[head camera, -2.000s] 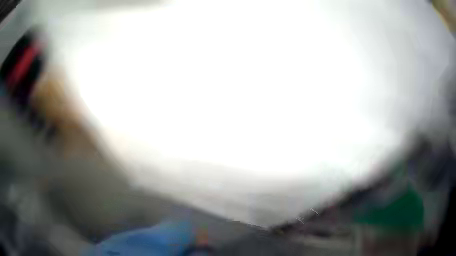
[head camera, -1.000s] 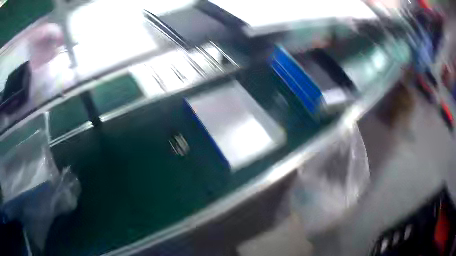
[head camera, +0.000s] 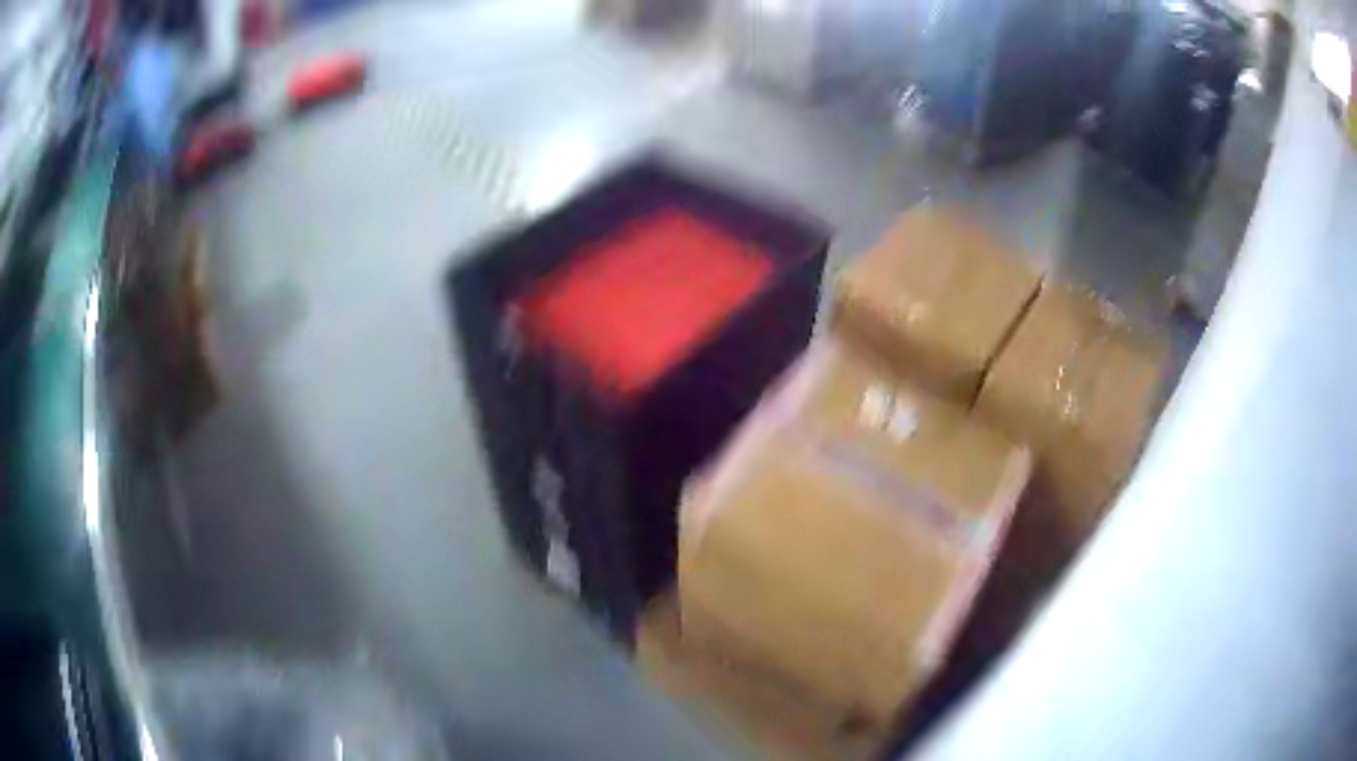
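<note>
No hand is in view. Nearest in front of me a black tote bin (head camera: 573, 446) stands on the grey floor, with a flat red-orange surface (head camera: 655, 298) inside its rim. A large taped cardboard box (head camera: 833, 520) is right beside it, with a white label on top. Two more closed cardboard boxes (head camera: 938, 298) are behind it to the right. The picture is blurred.
The green bench with its bright edge (head camera: 92, 431) runs along the left rim. A large white blurred surface (head camera: 1131, 595) fills the lower right. Red bins (head camera: 325, 81) lie on the floor at the upper left. Dark and blue wrapped stacks (head camera: 1027, 75) stand at the back right.
The view has swung from the green bench with panels to the floor, with the black bin and cartons. The bench is now only at the left rim. The blue hand-like shape from earlier is gone.
</note>
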